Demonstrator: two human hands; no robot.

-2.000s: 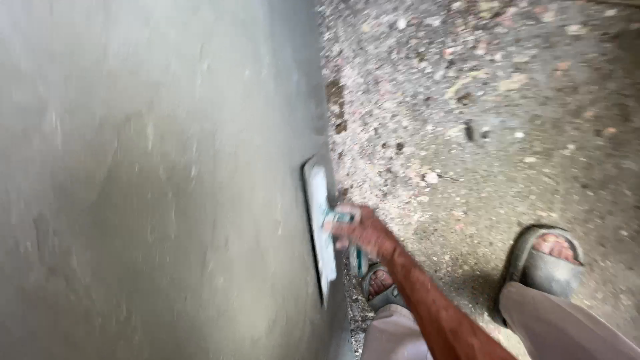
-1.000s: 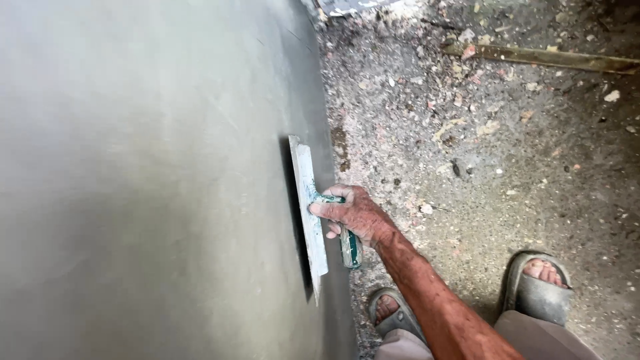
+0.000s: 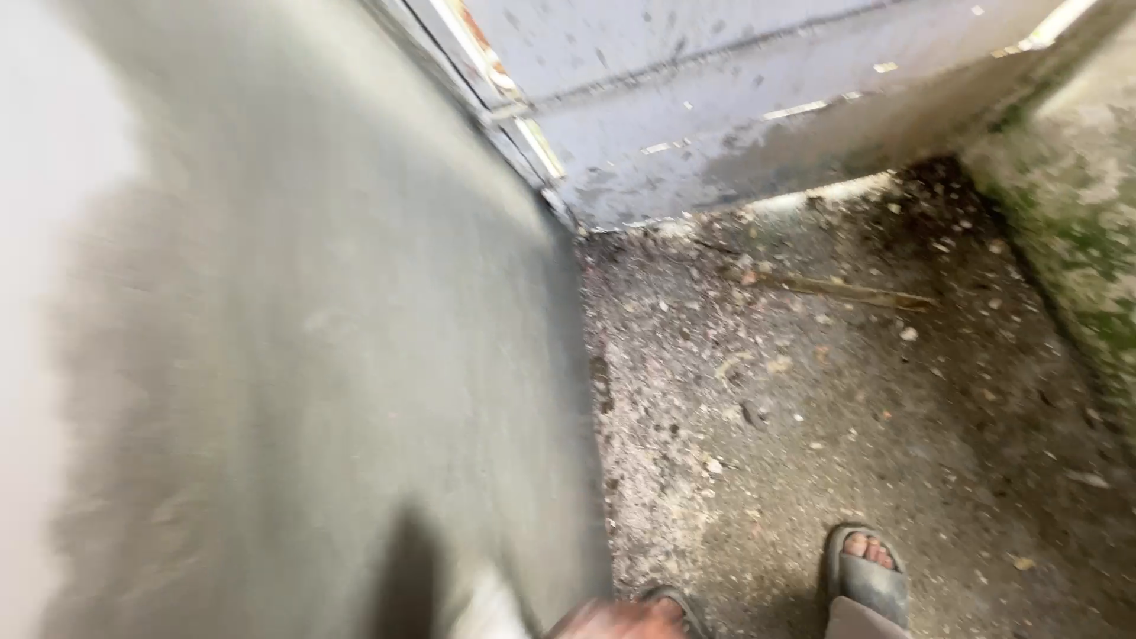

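Note:
At the bottom edge, my right hand [image 3: 612, 621] is blurred and mostly cut off by the frame. Just left of it shows the pale blade of a finishing trowel [image 3: 488, 611], also blurred, close to the smooth grey plastered wall [image 3: 355, 355]. The hand is closed on the trowel, though its handle is out of sight. A dark shadow falls on the wall left of the blade. My left hand is out of view.
Rough, debris-strewn floor [image 3: 799, 479] lies right of the wall, with a thin wooden strip [image 3: 843, 290] on it. Sandalled feet [image 3: 870, 572] stand below. A pale, stained door panel [image 3: 710, 98] closes the far end; a mossy wall [image 3: 1087, 213] rises at right.
The view has swung toward the far end, bringing the door panel and mossy wall in. My right hand and the trowel, fully visible before, are now at the bottom edge.

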